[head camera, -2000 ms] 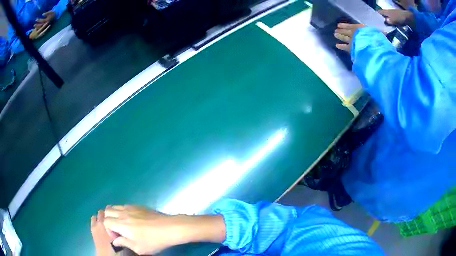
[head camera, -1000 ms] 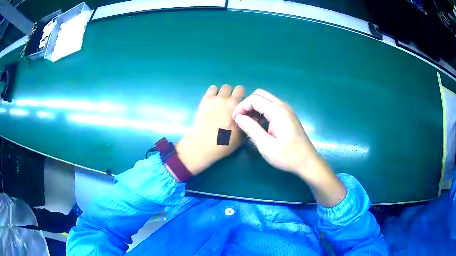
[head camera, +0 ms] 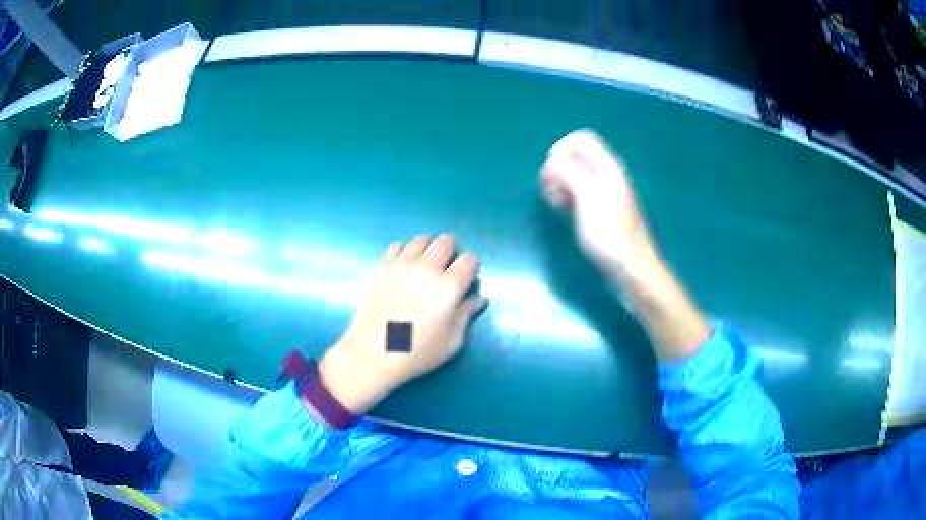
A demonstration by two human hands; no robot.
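Observation:
My left hand rests low over the green mat, back up, fingers curled under. A small black square pad lies on the back of it, and a dark red band is round the wrist. Something small and dark shows at its thumb side; I cannot tell what it is. My right hand is blurred, raised over the mat to the right and further forward. Its fingers are curled, and whether they hold anything cannot be seen.
A pale tray with a white sheet and a dark-filled tray stand at the far left. A dark curved object lies at the left edge. A pale rail and dark conveyor run behind. Open dark units are at the back right.
The view has swung from the right-hand side to the mat before me. Since one second ago my hands have parted: the right has moved forward and right, the left nearer me.

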